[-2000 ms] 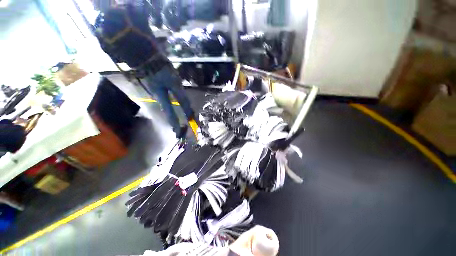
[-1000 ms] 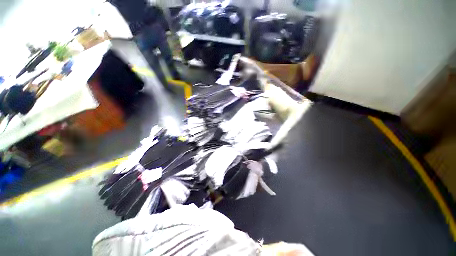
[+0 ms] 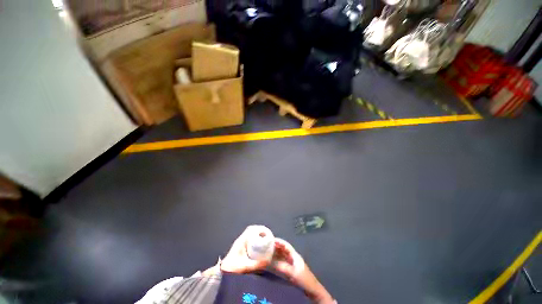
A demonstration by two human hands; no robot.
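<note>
A small whitish glue bottle point(image 3: 260, 243) is upright near the bottom centre, with a small opening at its top. My left hand point(image 3: 236, 256) is closed around its left side and lower part. My right hand point(image 3: 289, 263) is close against its right side with curled fingers. Blur hides whether the right fingers grip it. Dark cloth with blue lettering shows below my hands.
Grey floor point(image 3: 368, 190) has yellow lines and an arrow sign point(image 3: 309, 223). Ahead are a cardboard box point(image 3: 211, 104), black bags point(image 3: 324, 80) by a wooden pallet, pale bags point(image 3: 419, 50) and red sacks point(image 3: 499, 80). A pale wall point(image 3: 53, 89) stands left.
The view has swung right, away from the tied strip bundles, cart and worktable. Both hands and the bottle now show at the bottom; one second ago mostly a pale sleeve showed there.
</note>
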